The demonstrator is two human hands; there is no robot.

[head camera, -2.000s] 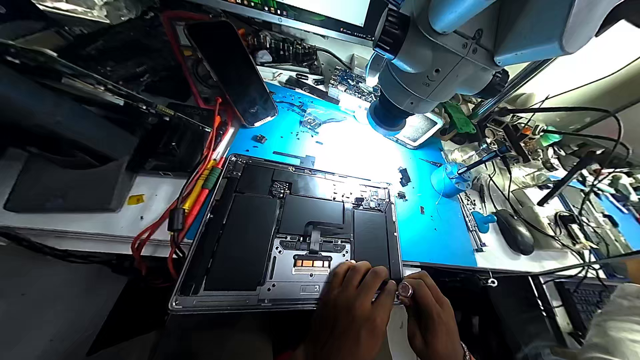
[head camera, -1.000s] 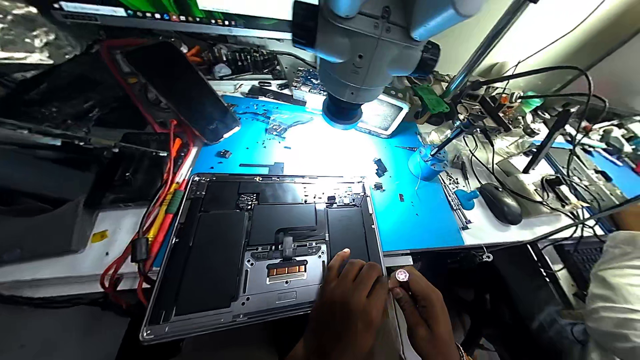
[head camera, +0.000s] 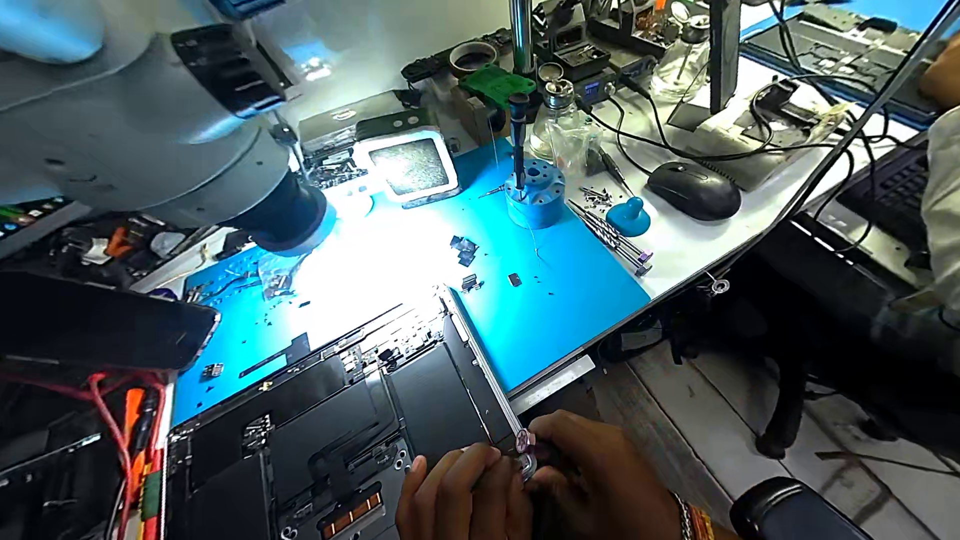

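Observation:
An opened laptop (head camera: 322,420) lies with its batteries and circuit board exposed, partly on a blue work mat (head camera: 570,322). My left hand (head camera: 465,495) rests with bent fingers on the laptop's near right part; what its fingertips touch is hidden. Beside it, at the laptop's right edge, my right hand (head camera: 600,472) holds a small tool with a round pinkish cap (head camera: 525,441), probably a precision screwdriver. The tool's tip cannot be seen. A bright light falls on the mat beyond the laptop.
A microscope (head camera: 195,142) hangs over the mat. Near the back stand a blue round tool holder (head camera: 535,196) and a white-framed device (head camera: 409,166). Screwdrivers (head camera: 611,236) and a black mouse (head camera: 694,190) lie rightward. A phone (head camera: 105,319) is at left. Another person's sleeve (head camera: 941,202) shows at far right.
The view has swung to the right and closer. Both hands remain at the laptop's right edge, with the round-capped tool still in my right hand.

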